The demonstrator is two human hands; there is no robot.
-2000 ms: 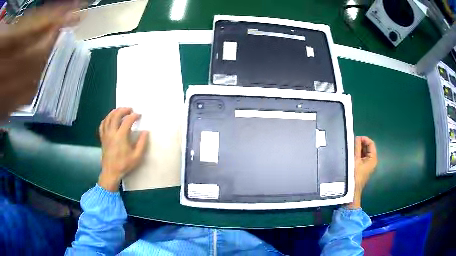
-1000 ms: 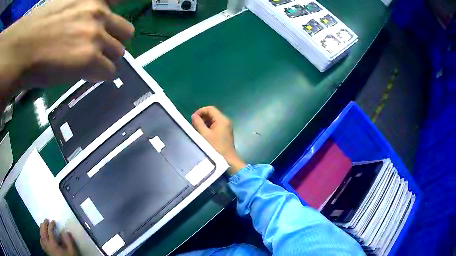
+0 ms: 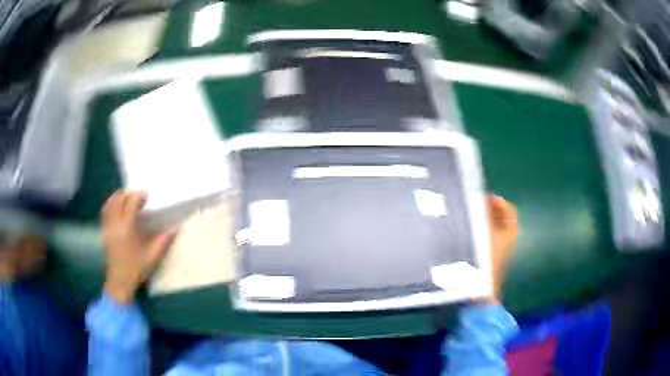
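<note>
A dark grey tablet back cover (image 3: 356, 242) lies inner side up in a white foam tray (image 3: 360, 302) in front of me. It bears a long white strip and several white pieces. A second cover (image 3: 341, 92) lies behind it. My left hand (image 3: 128, 246) is closed on the lower left edge of a white release liner sheet (image 3: 173, 147), which is raised and bent over a cream sheet (image 3: 195, 253). My right hand (image 3: 502, 239) is at the tray's right edge, partly hidden; its grip is unclear. The view is blurred.
Stacked covers (image 3: 55, 132) stand at left, a board tray (image 3: 628, 161) at right. A pale rail (image 3: 507, 79) crosses the bench. A grey device (image 3: 525, 26) is at back right. A blue bin (image 3: 584, 334) is below right. Another person's hand (image 3: 22, 253) shows at far left.
The view has swung back from the right. The white sheet is now lifted and tilted in my left hand, showing a cream sheet below. The other person's hand has left the space above the covers.
</note>
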